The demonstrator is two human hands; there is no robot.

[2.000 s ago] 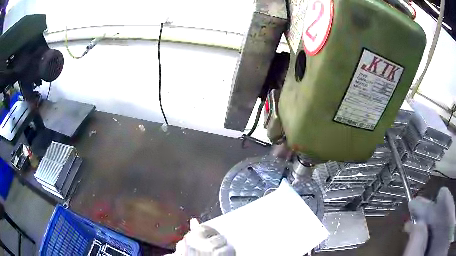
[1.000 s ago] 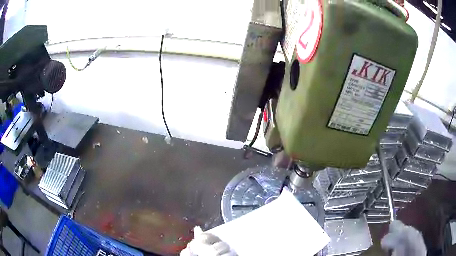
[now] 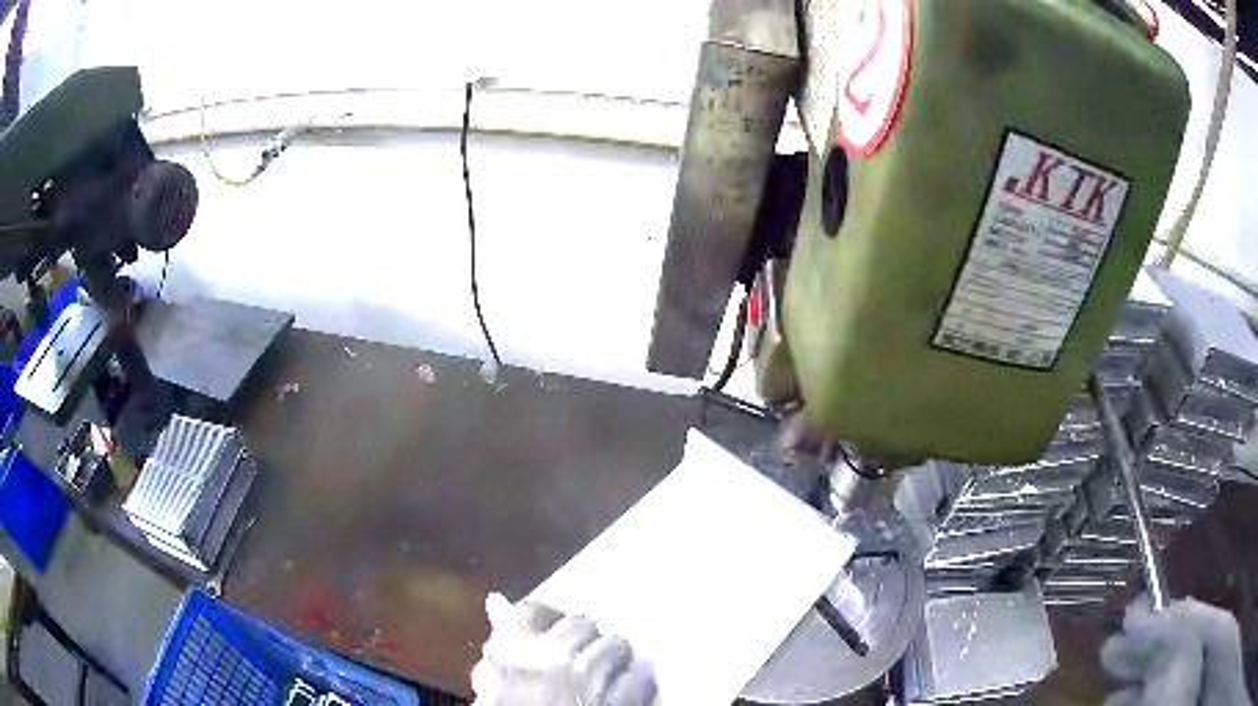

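A heat sink (image 3: 704,566) shows its flat, glaring white face over the left part of the round drill table (image 3: 883,621). My left hand (image 3: 566,662), in a whitish glove, grips its near left edge. My right hand (image 3: 1180,655), gloved and cut off by the lower right edge, is closed around the lower end of the feed handle (image 3: 1134,497). The chuck (image 3: 855,483) is above the table, just right of the heat sink's upper right corner. The olive-green drill press head (image 3: 993,248) hides the area behind it. The drill tip is unclear.
Heat sink stacks (image 3: 1145,428) stand at right, with one flat piece (image 3: 982,646) beside the table. A shorter stack (image 3: 189,483) is at left, with a wrench (image 3: 235,552) beside it. A blue basket (image 3: 248,662) is at lower left. A second drill press (image 3: 83,179) stands far left.
The heat sink has shifted left and turned, uncovering more of the drill table and a slot. My right hand dropped with the feed handle, then rose slightly and remains on it. The camera view shifted slightly.
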